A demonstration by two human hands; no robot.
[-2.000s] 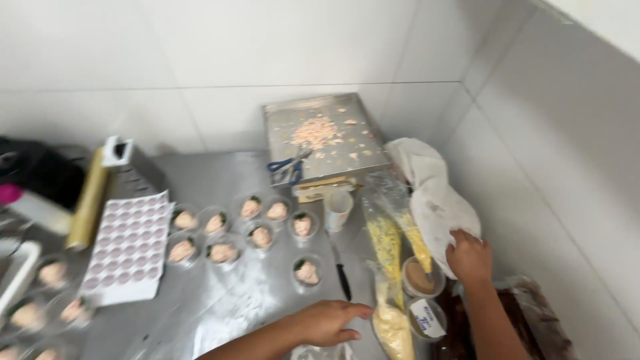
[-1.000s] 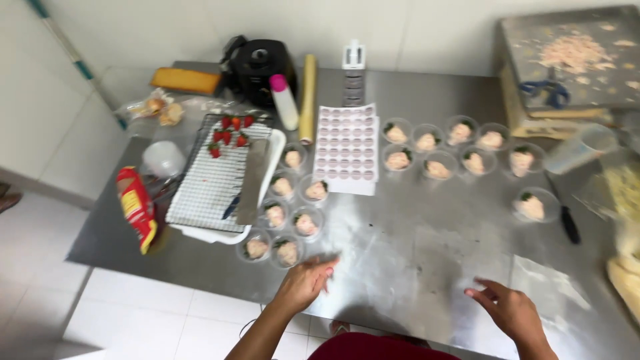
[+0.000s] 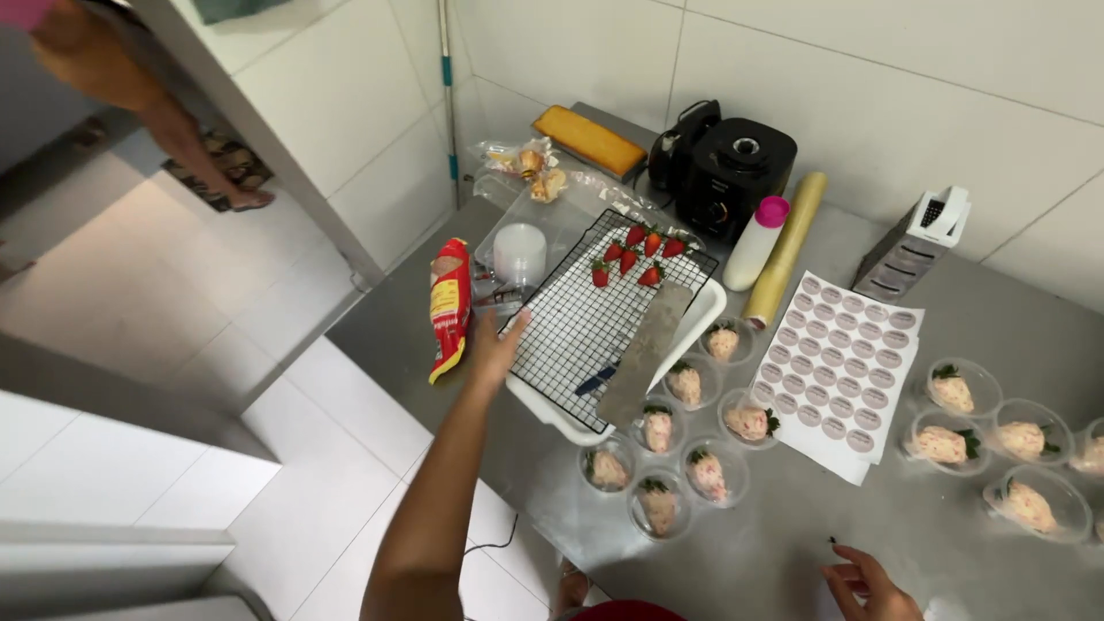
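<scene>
My left hand [image 3: 496,345] is at the left edge of a black wire cooling rack [image 3: 552,345], fingers apart; whether it touches the rack is unclear. The rack lies over a white tray [image 3: 709,315] and bears several strawberries [image 3: 628,259], a long flat grey strip [image 3: 647,358] and a dark blue utensil [image 3: 597,378]. Beyond the hand stand stacked clear plastic cups [image 3: 519,250]. Low on the right, my right hand [image 3: 867,586] hovers over or rests on the metal table [image 3: 776,539], fingers bent, with nothing plainly held. Between the hands stand cups with coated strawberries [image 3: 707,474].
A red and yellow bag [image 3: 448,310] lies by the table's left edge. Behind are a loaf-shaped yellow block [image 3: 591,141], a black appliance [image 3: 733,172], a white bottle [image 3: 756,243], a film roll [image 3: 787,250], sticker sheets [image 3: 832,371] and a box grater [image 3: 912,241]. A person's leg [image 3: 185,138] shows beyond the doorway.
The view has swung far to the left. My left hand has moved from the bare table front to the rack's left side. My right hand remains over the table.
</scene>
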